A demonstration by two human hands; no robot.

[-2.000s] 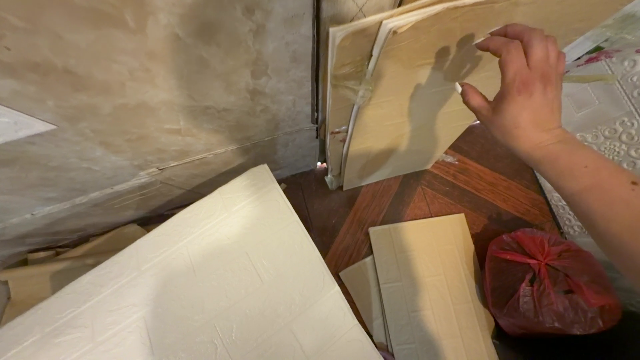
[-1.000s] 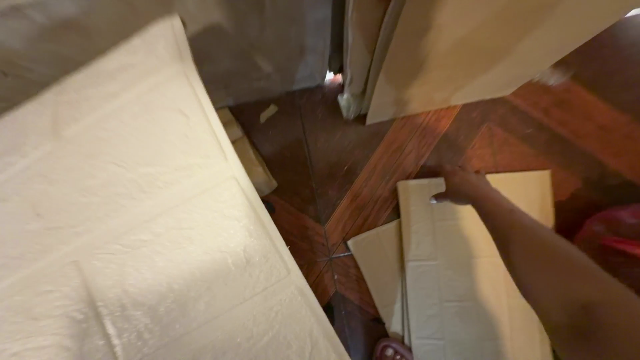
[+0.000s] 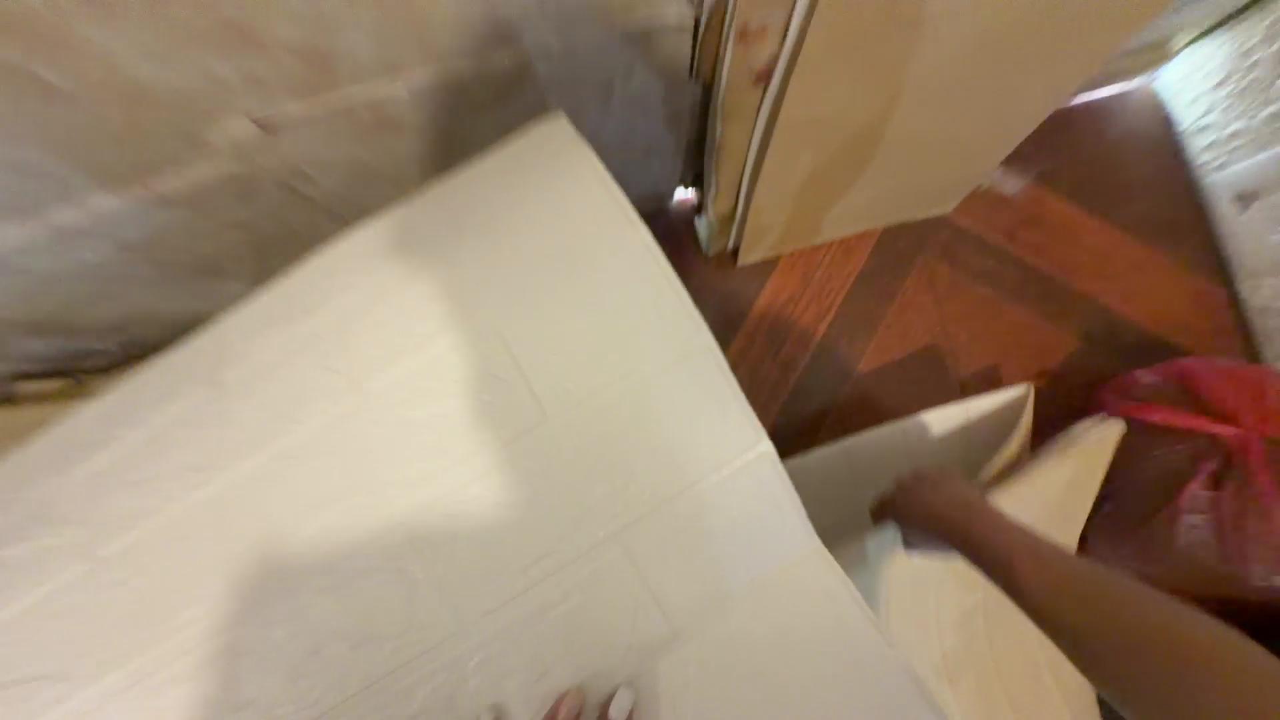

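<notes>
A large cream foam wall panel [image 3: 560, 430] with a faint brick pattern fills the left and middle. At the bottom edge, fingertips, seemingly of my left hand [image 3: 590, 704], show against this panel; the rest of that hand is out of view, so its hold is unclear. My right hand [image 3: 930, 508], blurred, is at the smaller beige panels on the floor, right of the large one. One small panel [image 3: 890, 460] is tilted up beyond the hand, and another [image 3: 990, 620] lies under my forearm. Whether my fingers grip a panel cannot be made out.
Several large beige sheets [image 3: 900, 110] stand upright near the marbled wall [image 3: 250, 140]. Dark red wood-patterned flooring [image 3: 960, 300] shows between them and the small panels. A knotted red plastic bag [image 3: 1220, 450] sits at the right, below a white embossed surface [image 3: 1240, 130].
My right hand has gone from the upright sheets down to the small panels. These lay flat one second ago; one is now tilted up. The large panel covers more of the floor.
</notes>
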